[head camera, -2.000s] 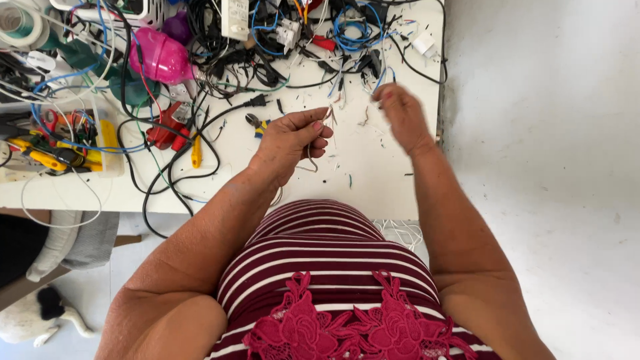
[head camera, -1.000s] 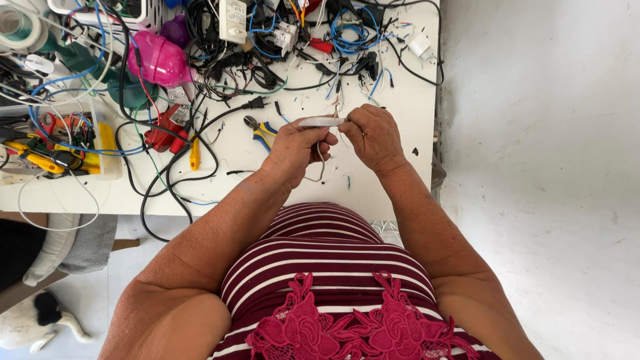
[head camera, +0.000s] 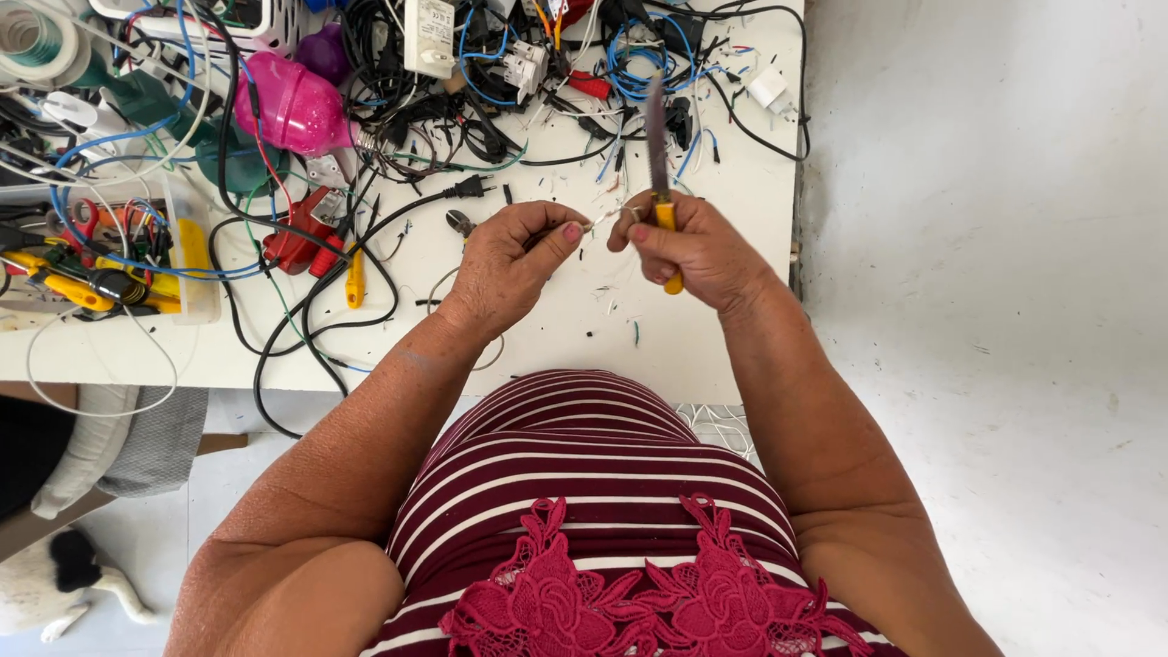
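Observation:
My left hand (head camera: 520, 260) pinches a thin pale wire (head camera: 599, 220) between thumb and forefinger, over the white table (head camera: 547, 351). The wire's twisted end spans the short gap to my right hand (head camera: 693, 246), whose fingertips touch it. A knife (head camera: 657, 151) with a dark serrated blade and yellow handle is held upright in my right hand, blade pointing away from me. Cutting pliers (head camera: 460, 223) lie partly hidden behind my left hand. A thin cord loops below my left wrist. Small wire scraps lie on the table around my hands.
Tangled cables, a black plug (head camera: 470, 187), a white adapter (head camera: 429, 36) and a coil of blue wire (head camera: 639, 68) fill the table's far side. At left are a pink bulb (head camera: 292, 105), a red tool (head camera: 299, 235) and a plastic bin (head camera: 196, 265) of tools. An animal (head camera: 55, 579) lies on the floor.
The yellow-handled knife now shows upright in my right hand; one second ago a pale strip spanned both hands. My hands have moved slightly apart, and my left hand now covers most of the pliers.

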